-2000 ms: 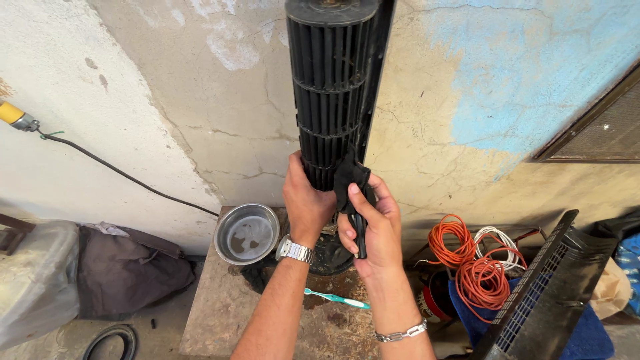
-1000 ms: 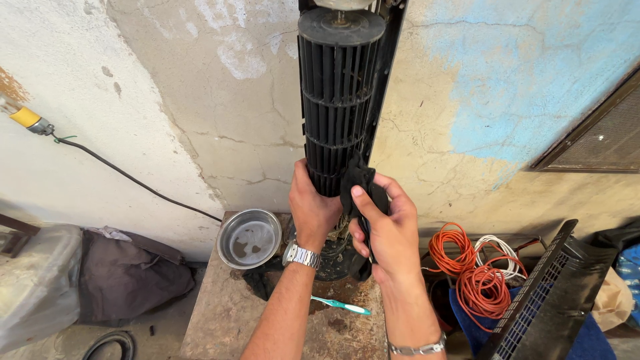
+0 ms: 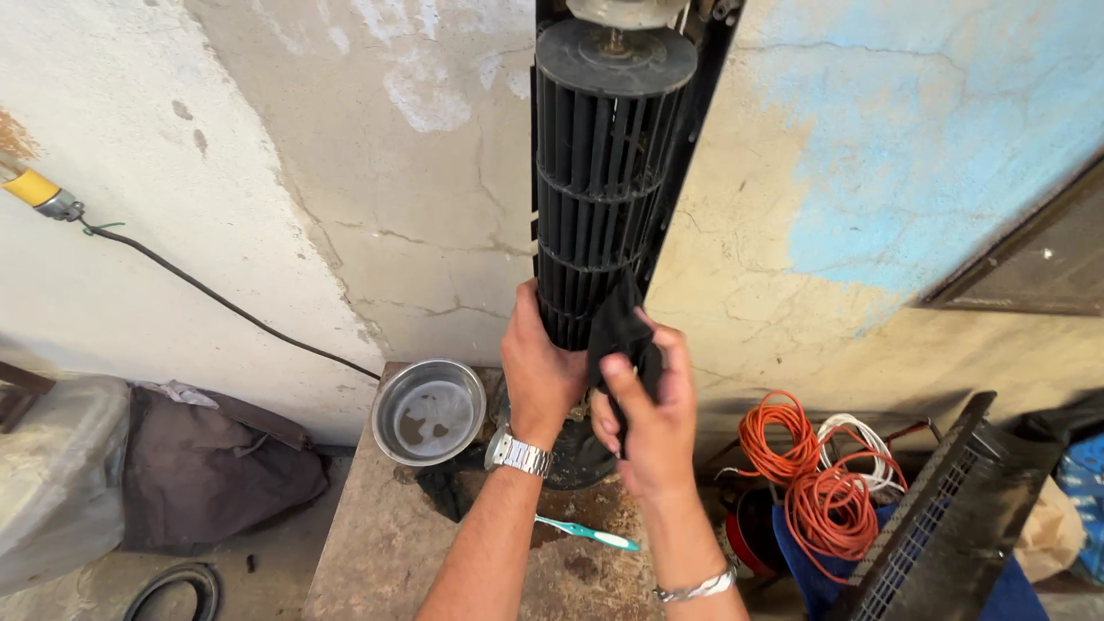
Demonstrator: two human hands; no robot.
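Note:
A black cylindrical blower wheel [image 3: 599,172] of a tower fan stands upright in front of the wall, its slats dusty. My left hand [image 3: 543,371] grips its lower left side. My right hand [image 3: 651,397] holds a black cloth [image 3: 623,336] against the wheel's lower right side. Above the wheel is a pale motor housing [image 3: 628,10], partly out of view. Below my hands, the round black base [image 3: 582,457] is partly hidden. A teal and white toothbrush [image 3: 595,535] lies on the worn board between my forearms, and a metal bowl [image 3: 429,412] with some liquid stands to the left.
The worn tabletop [image 3: 362,535] lies below. Orange cable coils [image 3: 832,513], a white coil [image 3: 862,440] and a black grille panel [image 3: 966,526] are at right. At left are a dark cloth bag [image 3: 216,466] and a black cable [image 3: 233,306] along the wall.
The blower wheel's top and the housing above it show more fully than two seconds ago. My right hand has shifted slightly with the black cloth; my left hand keeps its hold on the wheel.

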